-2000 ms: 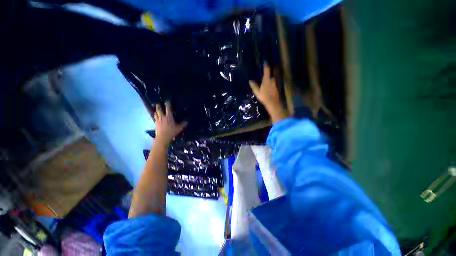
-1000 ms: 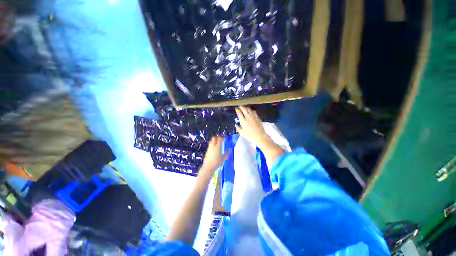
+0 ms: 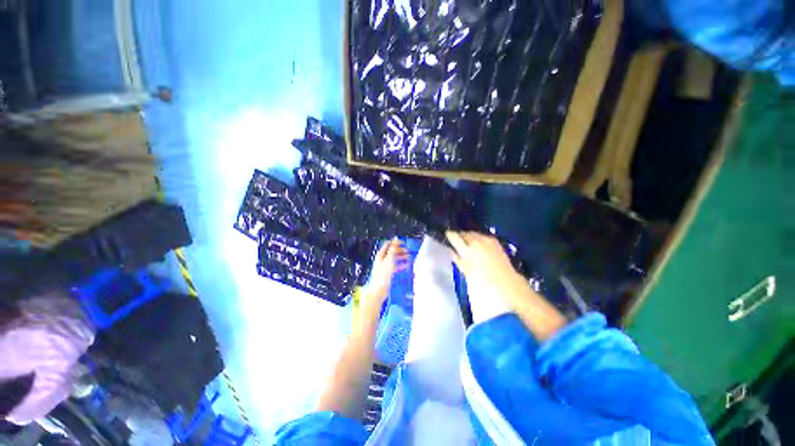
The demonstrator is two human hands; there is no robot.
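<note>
Several shiny black blister trays (image 3: 336, 205) lie fanned out in a loose pile over the floor, in front of my knees. My left hand (image 3: 382, 272) is at the near edge of the pile, its fingers curled. My right hand (image 3: 488, 266) is to its right, palm down, with its fingertips at the near edge of a long black tray. Both hands are slightly blurred, and whether either one grips a tray cannot be told. An open cardboard carton (image 3: 586, 104) stands just beyond, with glossy black pocketed trays (image 3: 462, 83) filling it.
A green bench (image 3: 697, 261) runs along the right. Another brown carton (image 3: 78, 174) is at the left. A blue stool (image 3: 122, 296), dark items and a pink sleeve (image 3: 52, 348) are at the lower left. A blue-clad person (image 3: 741, 35) shows at the top right. The floor is light blue.
My hands have moved from the big carton to the loose trays at my knees. Over the last second the top trays have turned and fanned out, and my right hand has moved slightly right and down.
</note>
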